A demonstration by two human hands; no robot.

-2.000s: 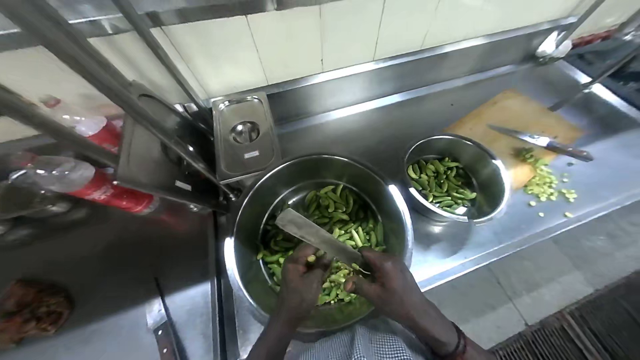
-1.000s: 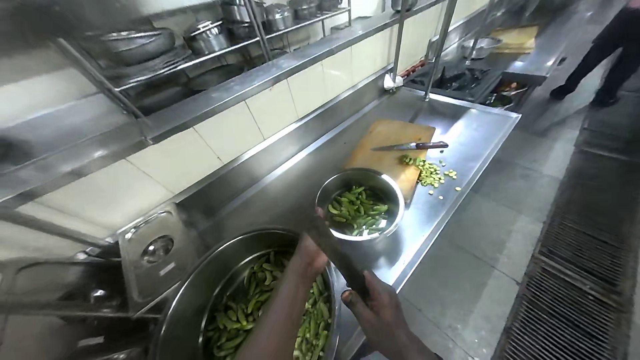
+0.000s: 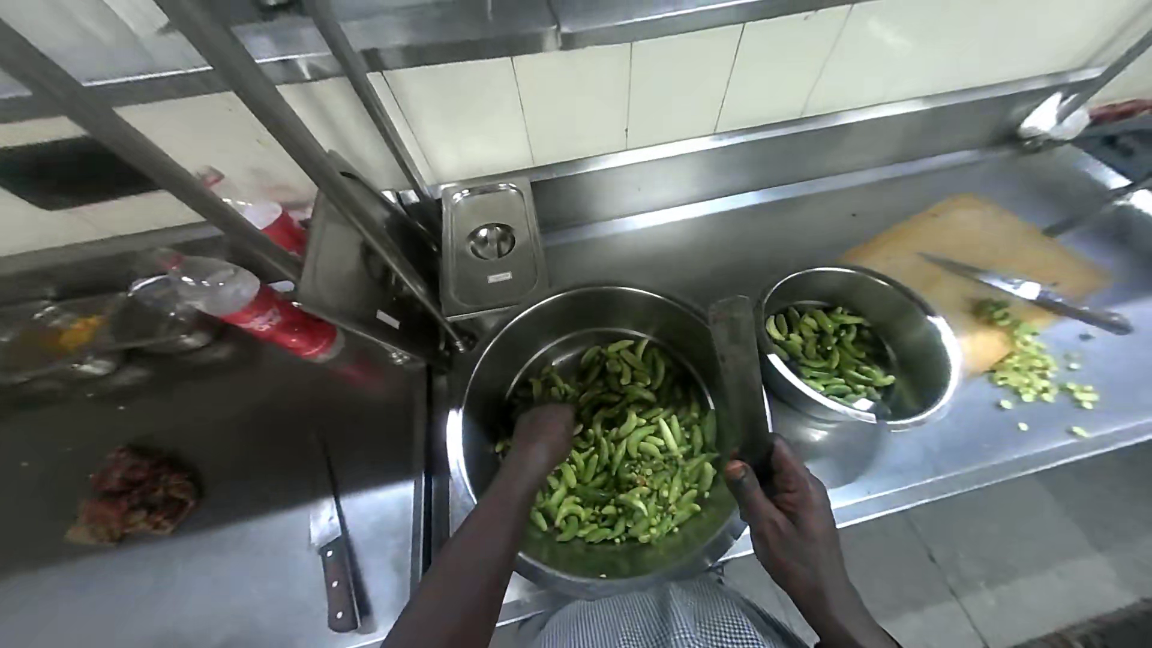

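My left hand (image 3: 542,432) reaches down into a large steel pot (image 3: 630,571) of small green gourd-like vegetables (image 3: 630,450); its fingers are hidden among them. My right hand (image 3: 792,508) grips a wide-bladed knife (image 3: 740,378) by its lower end, the blade pointing up over the pot's right rim. To the right stands a smaller steel bowl (image 3: 931,382) with more of the green vegetables (image 3: 830,353). Behind it a cutting board (image 3: 954,234) bears a second knife (image 3: 1035,292), with chopped green pieces (image 3: 1030,369) at its near edge.
A steel pan lid (image 3: 493,243) is behind the pot. At the left are a dark-handled knife (image 3: 337,558), a reddish-brown clump (image 3: 139,495) and a plastic bottle with a red label (image 3: 261,310). Steel shelf posts (image 3: 297,144) slant across the upper left.
My left hand has moved from beside the blade down into the large pot. The knife in my right hand now points upward at the pot's right rim. The view has swung back left.
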